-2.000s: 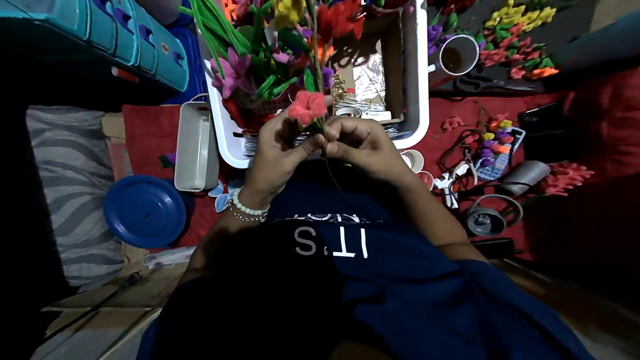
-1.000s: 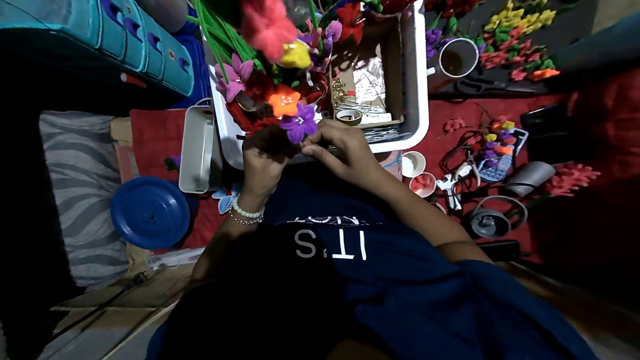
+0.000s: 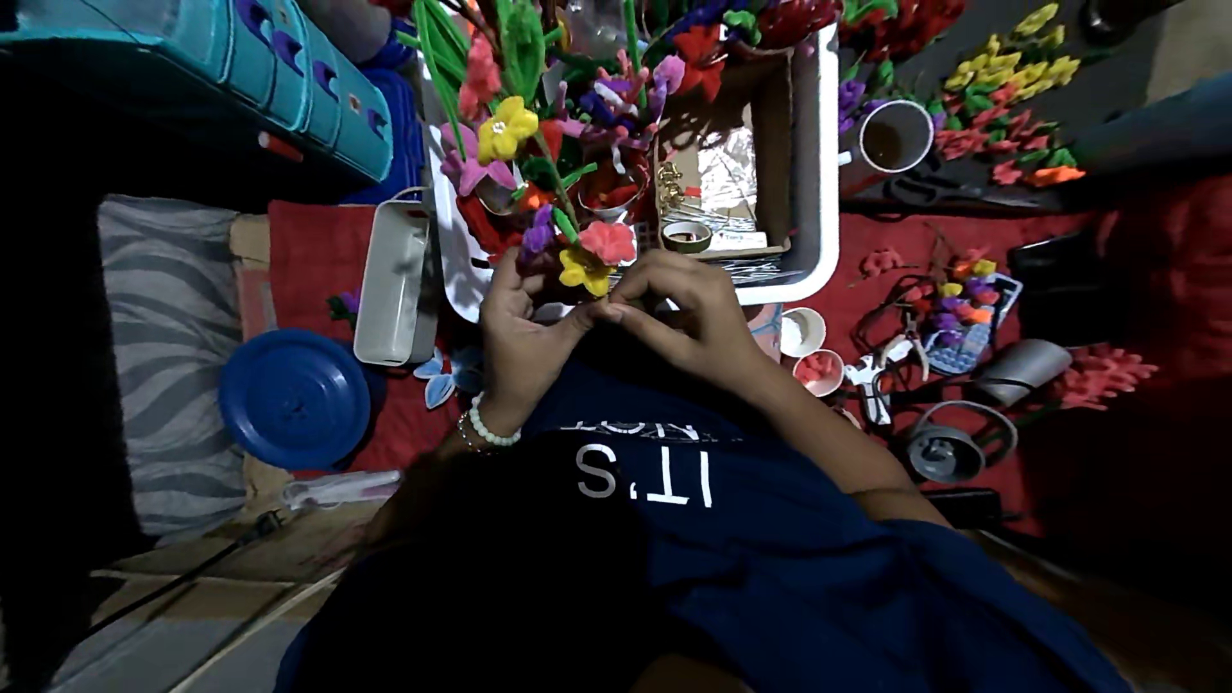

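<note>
My left hand (image 3: 529,322), with a beaded bracelet at its wrist, pinches the lower end of a spray of pipe-cleaner flowers. My right hand (image 3: 688,313) meets it there, thumb and fingertips closed on the same stem end. On the spray are a yellow flower (image 3: 584,271), a coral flower (image 3: 606,243) and a purple flower (image 3: 539,231). Another yellow flower (image 3: 507,128) shows farther up. Just beyond my hands stands a white plastic tub (image 3: 825,173) with more fuzzy flowers and a cardboard box (image 3: 782,144) holding wires and a tape roll (image 3: 686,237). The pinched stem end is mostly hidden by my fingertips.
Left are a cream plastic container (image 3: 390,289), a blue round lid (image 3: 295,398) and a teal drawer unit (image 3: 221,58). Right lie small cups (image 3: 818,372), pliers (image 3: 919,358), a glue gun (image 3: 874,380), a metal cup (image 3: 1025,371) and a mug of dark liquid (image 3: 895,137).
The spray in my hands has turned: a coral flower faced up first, then orange and purple ones, and now yellow and coral ones. Both hands stay close together at the stem.
</note>
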